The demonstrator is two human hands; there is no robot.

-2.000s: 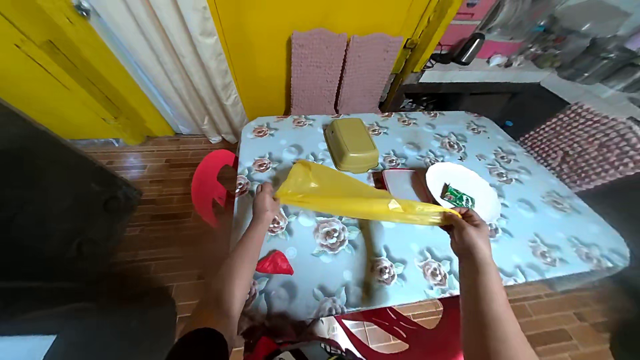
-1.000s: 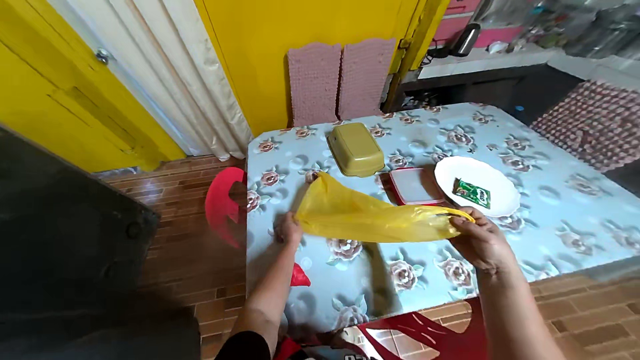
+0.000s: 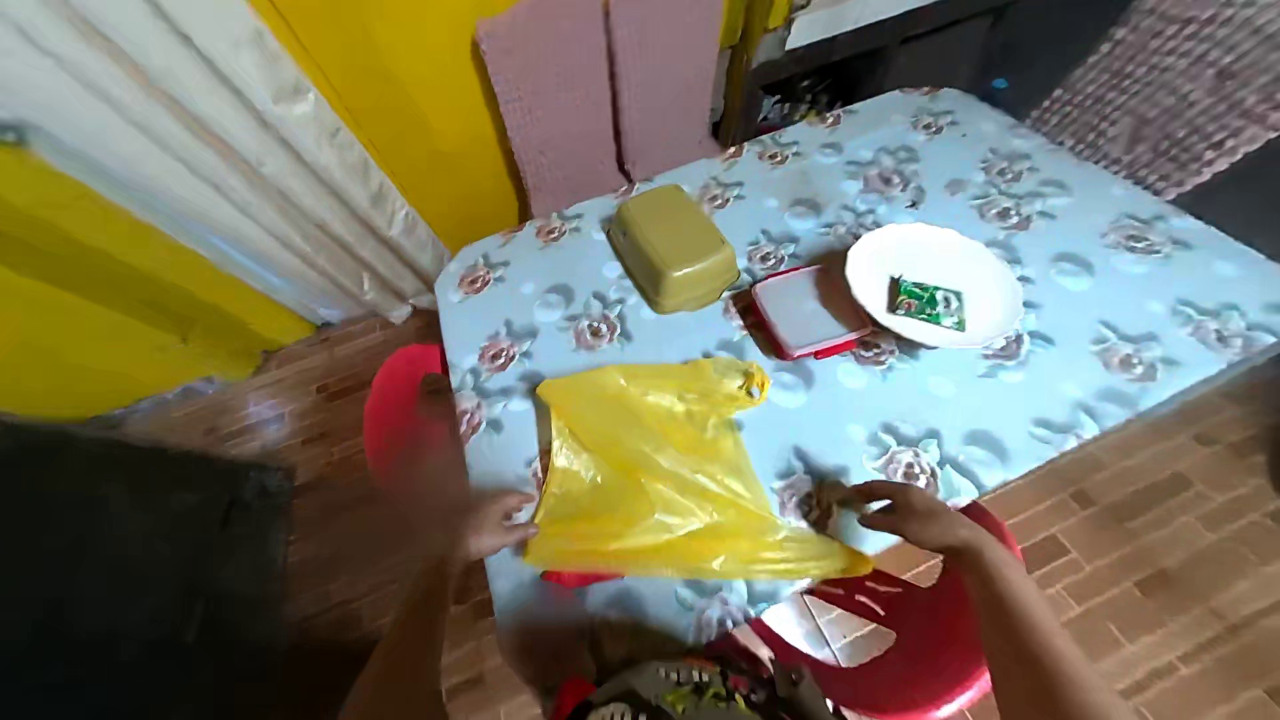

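A yellow plastic bag [image 3: 650,470] lies spread flat on the flowered tablecloth, near the table's front left corner. My left hand [image 3: 497,524] is at the bag's lower left edge, thumb and fingers apart. Just above the bag's right corner, my right hand [image 3: 905,512] is bent with its fingers apart, holding nothing. A small piece of something red [image 3: 580,578] shows from under the bag's lower edge. Behind the bag are an olive plastic container [image 3: 675,248], a red-rimmed box with a whitish lid [image 3: 808,308], and a white plate [image 3: 935,250] holding a green packet [image 3: 928,303].
A red chair [image 3: 900,640] stands at the front table edge, and another red seat [image 3: 405,410] is left of the table. Pink woven covers [image 3: 560,100] are at the far edge, before a yellow wall. A whitish curtain [image 3: 220,150] hangs at left.
The yellow bag, earlier stretched between both hands above the table, now lies flat on it. My right hand has let go of it. The view has tilted down closer to the table.
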